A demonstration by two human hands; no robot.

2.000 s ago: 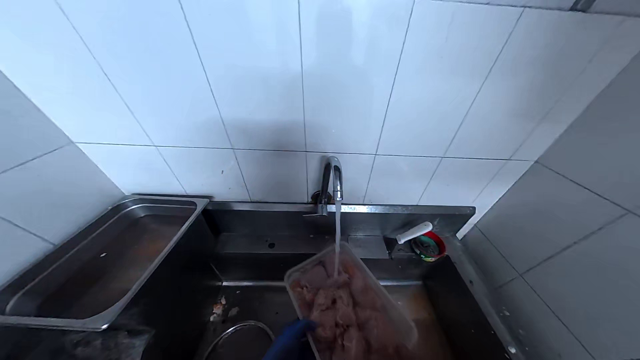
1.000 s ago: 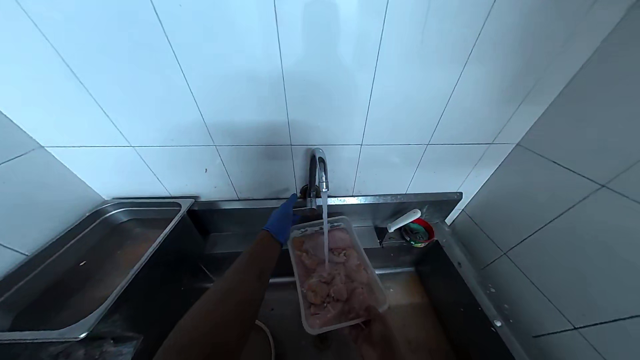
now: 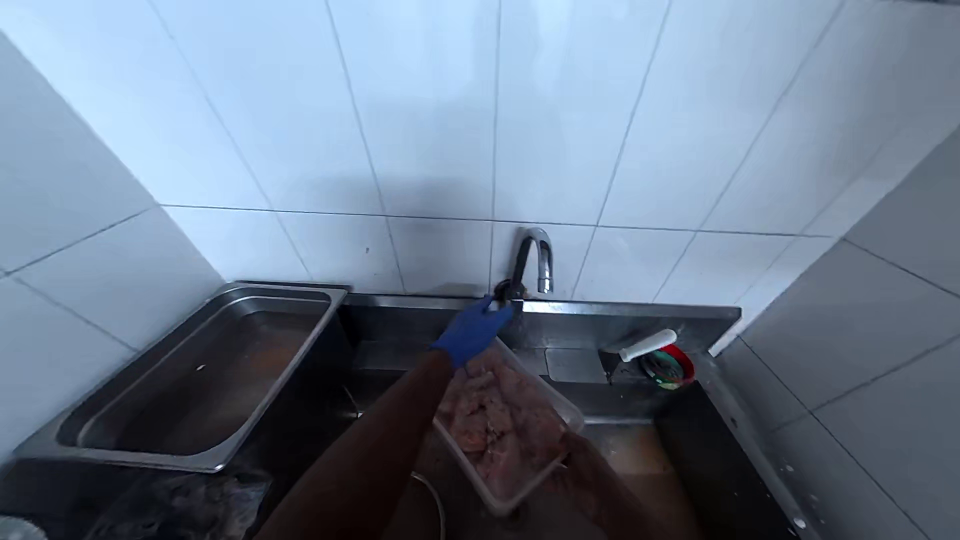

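My left hand (image 3: 474, 330), in a blue glove, reaches to the base of the chrome faucet (image 3: 538, 259), its fingers at the tap's handle. No water runs from the spout. A clear plastic container (image 3: 504, 498) full of raw meat pieces (image 3: 491, 427), which look like chicken, is tilted over the steel sink (image 3: 637, 457), below and left of the spout. My right hand (image 3: 566, 450) is at the container's right edge, dark and blurred, its fingers partly hidden against the meat; it seems to hold the container.
A deep steel pan (image 3: 217, 375) with murky liquid stands at the left. On the sink's back ledge at the right lie a white-handled tool (image 3: 649, 345) and a red ring-shaped item (image 3: 684, 366). A clear plastic bag (image 3: 187, 506) lies at lower left. Tiled walls enclose the back and sides.
Water ran from the spout into the container in both earlier frames; now it has stopped. My left hand has come up from the container's lower left to the faucet's base.
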